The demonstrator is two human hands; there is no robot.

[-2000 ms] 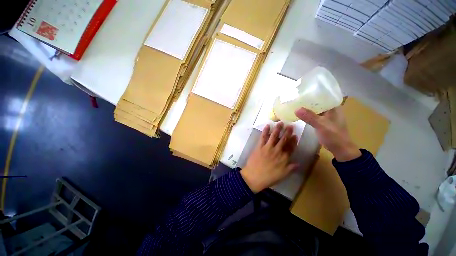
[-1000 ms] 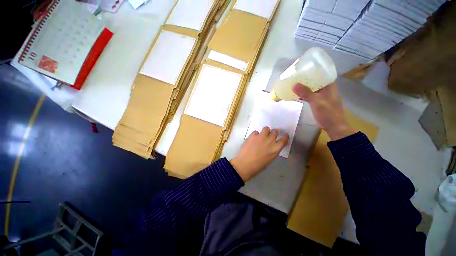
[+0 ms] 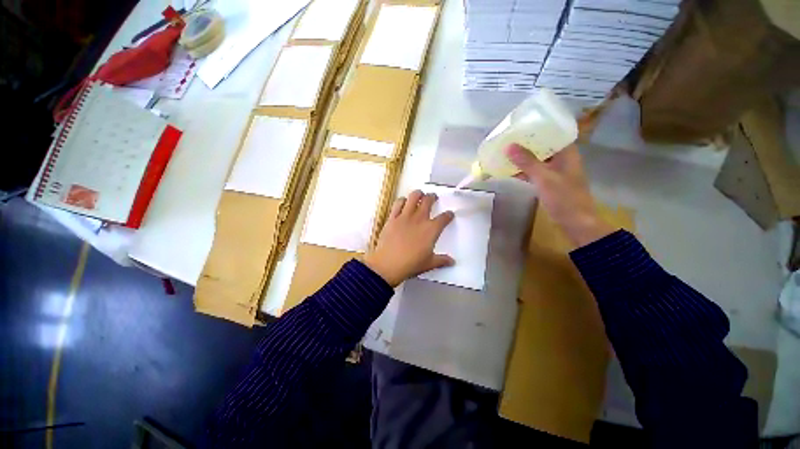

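Observation:
A white sheet (image 3: 465,241) lies on the grey board (image 3: 447,329). My left hand (image 3: 412,235) rests flat on its left part with fingers apart, pressing it. My right hand (image 3: 557,188) holds a translucent pale-yellow glue bottle (image 3: 529,136), tilted, with its nozzle pointing down-left at the sheet's top edge. Whether the tip touches the sheet cannot be told. A tan kraft piece (image 3: 559,333) lies right of the sheet, partly under my right forearm.
Two overlapped columns of kraft pieces with white panels (image 3: 241,232) lie at left. A calendar (image 3: 101,153), red cloth (image 3: 140,61) and tape roll (image 3: 203,33) are far left. White sheet stacks (image 3: 513,44) and a brown kraft block (image 3: 702,70) stand at the far side.
The view has shifted. My left hand has moved from the sheet's lower part to its left and upper left side. The bottle's nozzle now shows pointing at the top edge.

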